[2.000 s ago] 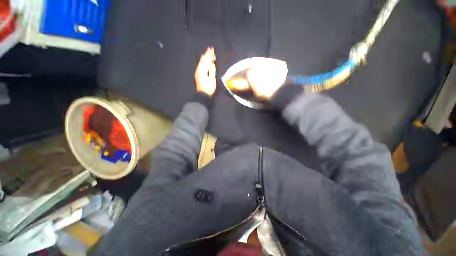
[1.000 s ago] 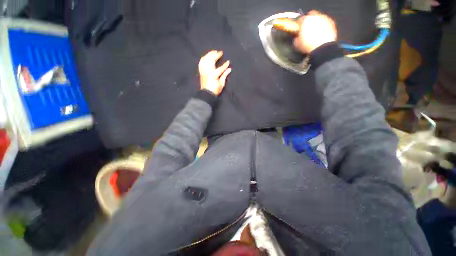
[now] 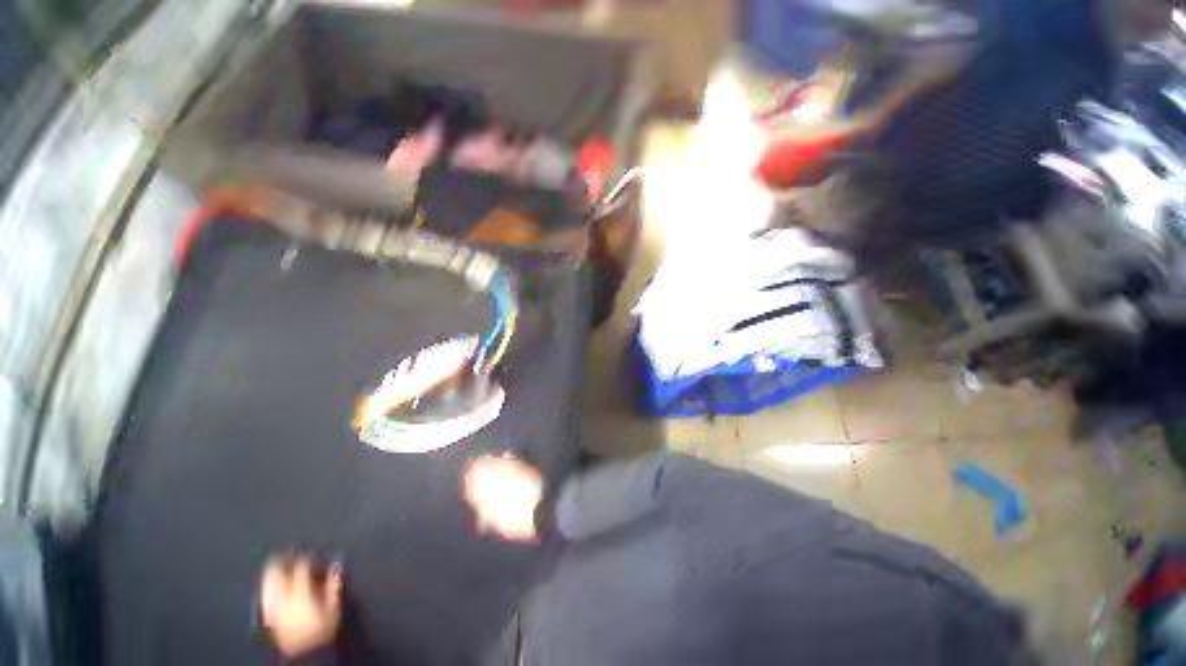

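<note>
The steam iron (image 3: 436, 406) rests on the black padded table (image 3: 247, 403) with no hand on it; its pale soleplate edge and tan handle show. The blue tube and yellowish cord (image 3: 500, 319) run from it to a pale taped hose. My right hand (image 3: 505, 497) is just below the iron, apart from it, blurred and overbright, so its fingers are unclear. My left hand (image 3: 302, 605) is over the table lower left, blurred, with fingers somewhat apart and nothing visible in it. Any black cloth cannot be told from the table.
A heap of white panels with black stripes (image 3: 767, 306) lies on a blue crate (image 3: 754, 388) on the tiled floor to the right. A grey bin (image 3: 273, 176) with pink and dark cloth stands beyond the table. A worn wall (image 3: 98, 280) runs along the left. A blue scrap (image 3: 991, 497) lies on the floor.
The view has swung right, bringing in the bin, crate and panels. My right hand has let go of the iron. The bucket and blue-and-white box are out of view.
</note>
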